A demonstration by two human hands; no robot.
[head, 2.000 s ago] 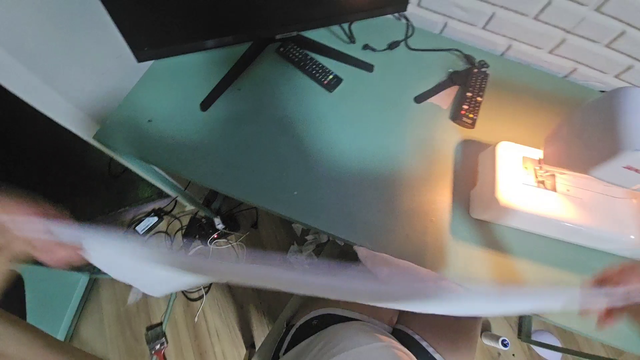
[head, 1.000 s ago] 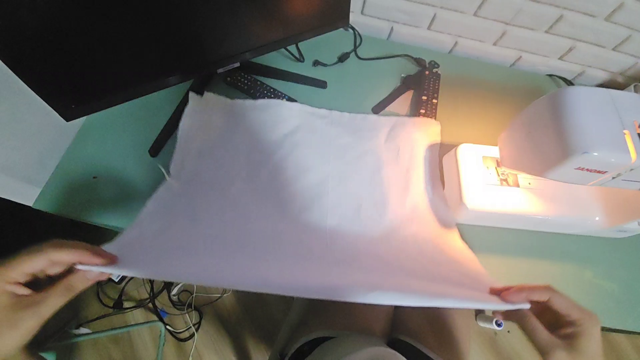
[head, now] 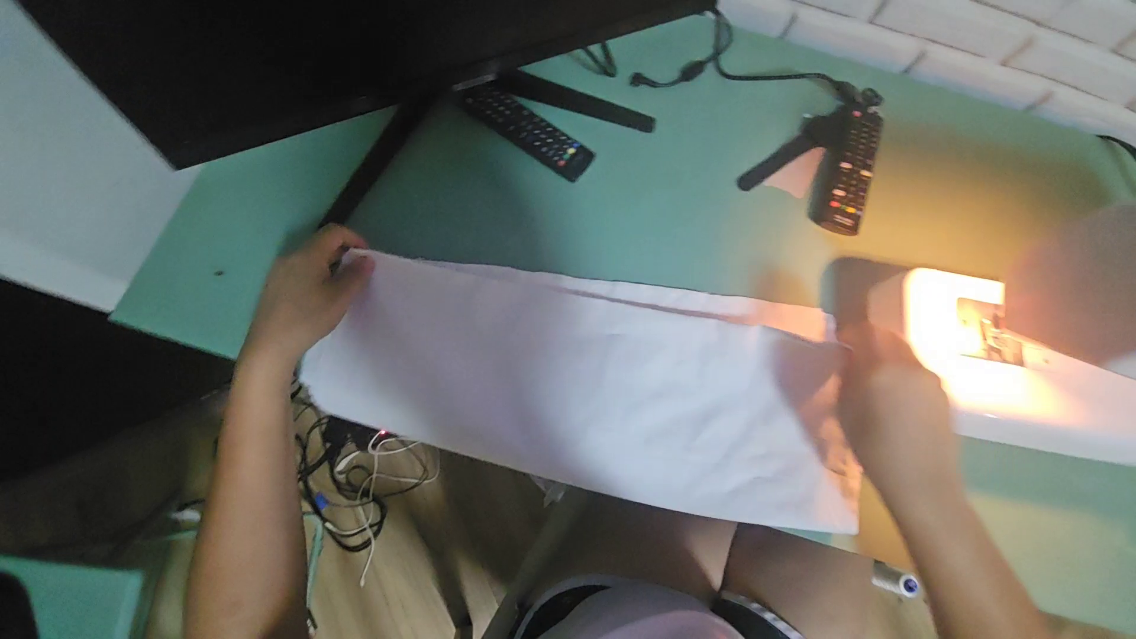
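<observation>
A piece of white fabric (head: 577, 382) lies folded over on the green table (head: 621, 204), its near part hanging past the front edge. My left hand (head: 311, 288) pinches its upper left corner between thumb and fingers. At the upper right corner, my right hand (head: 892, 390) grips the cloth; its fingertips are blurred and partly hidden. Two layers show along the far edge, slightly apart. Right of my right hand stands a white sewing machine (head: 985, 390) with its lamp lit over the needle area.
A black monitor (head: 355, 62) stands at the back left on splayed legs. One remote control (head: 528, 133) lies beneath it, another remote (head: 849, 173) farther right by a black cable (head: 772, 76). Tangled cables (head: 355, 488) lie below the table. A thread spool (head: 896, 581) is near the front edge.
Both hands have moved from the fabric's near edge up over the table. The cloth, spread out flat a second ago, is now doubled over, and the remotes it covered show again.
</observation>
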